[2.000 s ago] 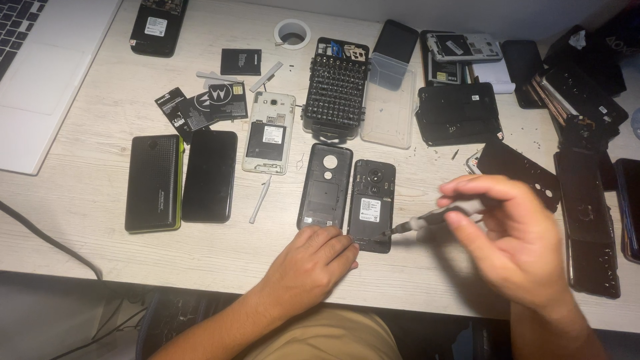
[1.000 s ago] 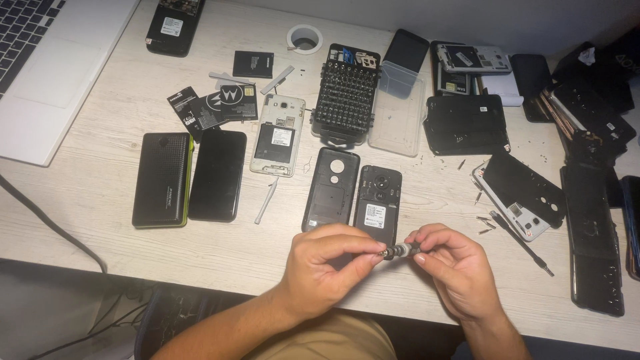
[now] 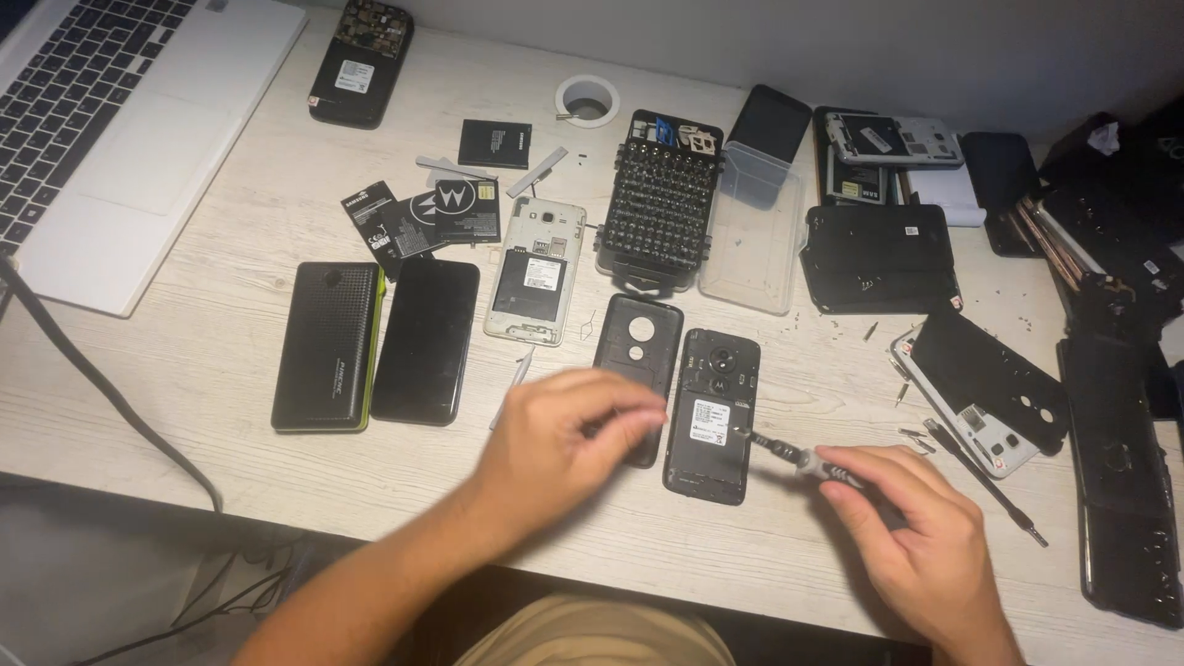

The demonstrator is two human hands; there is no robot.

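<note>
My right hand grips a precision screwdriver by its handle. Its tip points left, over the opened black Motorola phone with a white label. My left hand hovers above the phone's removed back cover, thumb and forefinger close together; whether something small is between them cannot be told. The cover lies just left of the phone. Behind both stands a black screwdriver bit case full of bits. An opened white phone lies left of the case.
A black power bank and a dark phone lie at left, below several loose batteries. A laptop fills the far left. At right are a clear plastic lid, a flexible driver shaft, small screws and stacked phone parts.
My hands were together at the screwdriver one second ago; now they are apart. The left hand has moved left off the tool, and the right holds it over the black phone.
</note>
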